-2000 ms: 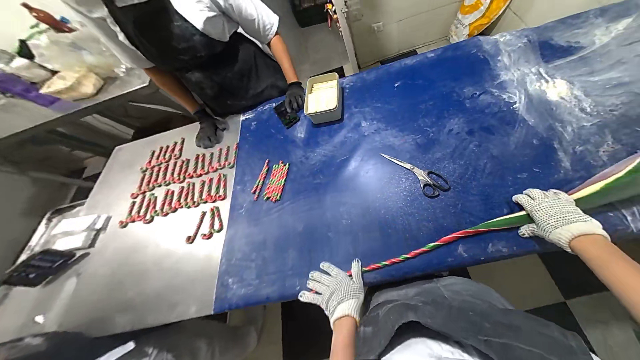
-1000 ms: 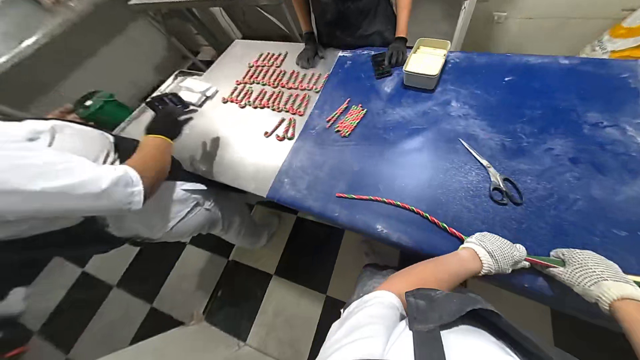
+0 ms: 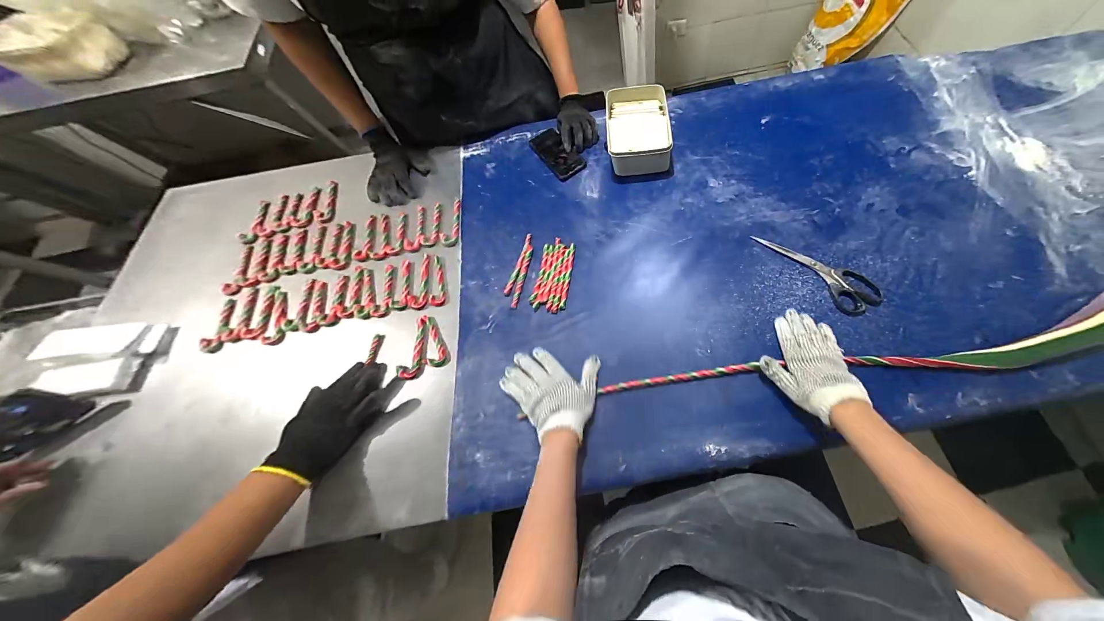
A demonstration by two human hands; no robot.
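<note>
A thin twisted rope of red, green and white candy (image 3: pixel 681 377) lies along the near side of the blue table, widening at the right into a flat striped band. My left hand (image 3: pixel 552 392), in a white knit glove, rests spread and palm down over the rope's left end. Flat on the rope further right is my right hand (image 3: pixel 809 362), gloved alike, fingers extended. Beyond it lie scissors with black handles (image 3: pixel 832 280), blades partly apart. Short straight candy sticks (image 3: pixel 552 276) are grouped left of the middle of the blue surface.
Rows of candy canes (image 3: pixel 336 250) lie on the steel table (image 3: pixel 190 431). A co-worker's black-gloved hand (image 3: pixel 332 414) touches one cane. Another co-worker's hands rest at the far edge, one on a dark phone-like object (image 3: pixel 552 155) beside a rectangular tub (image 3: pixel 638 159).
My hands, close together at the right one second ago, are now apart, the left one at the rope's left end. A co-worker's black-gloved hand has reached the canes from the left.
</note>
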